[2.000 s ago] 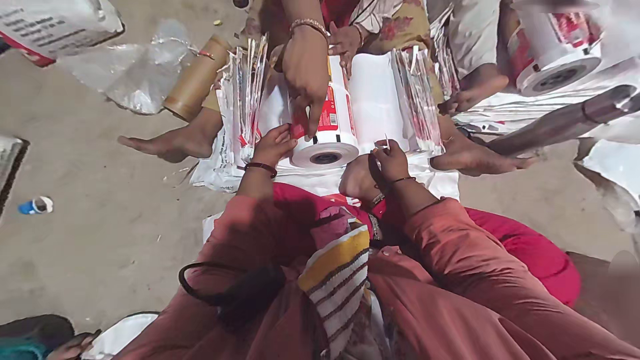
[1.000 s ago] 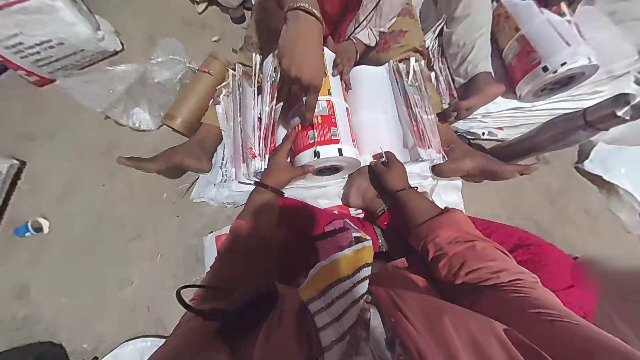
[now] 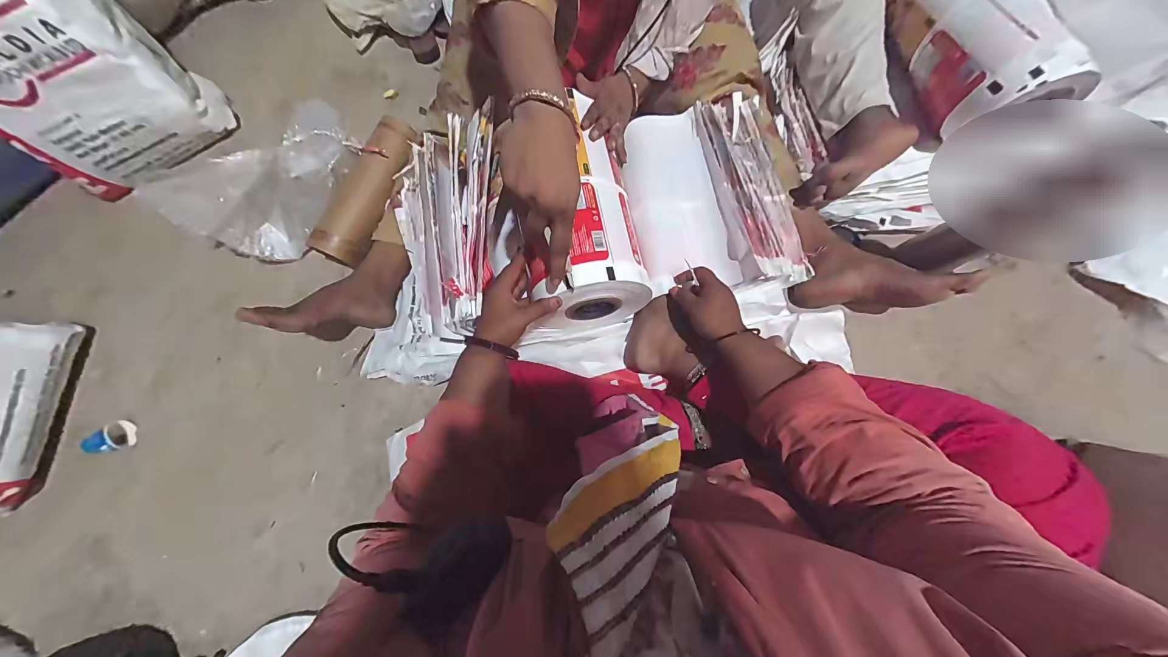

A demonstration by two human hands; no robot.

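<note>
A large roll of printed plastic film (image 3: 607, 233), white, red and yellow, lies with its core end toward me. My left hand (image 3: 511, 306) is at the left side of that end, thumb and fingers at the film's edge; whether it grips the film is not plain. Right of the roll, my right hand (image 3: 707, 306) pinches a thin pale pointed object (image 3: 691, 272) above my foot. A co-worker's hand (image 3: 543, 182) reaches down on the roll beside my left fingers, and the co-worker's other hand rests farther back on it.
Stacks of folded film pieces (image 3: 447, 228) stand left of the roll, and more (image 3: 748, 192) stand right of a white sheet (image 3: 680, 201). A cardboard tube (image 3: 365, 192) and clear plastic bag (image 3: 265, 192) lie at left. The co-worker's feet flank the stacks. Another film roll (image 3: 1013, 73) is at upper right.
The red piece at my left fingers two seconds ago no longer shows there. The co-worker's reaching hand and my left hand have shifted slightly about the roll's left edge. My right hand stays by my foot.
</note>
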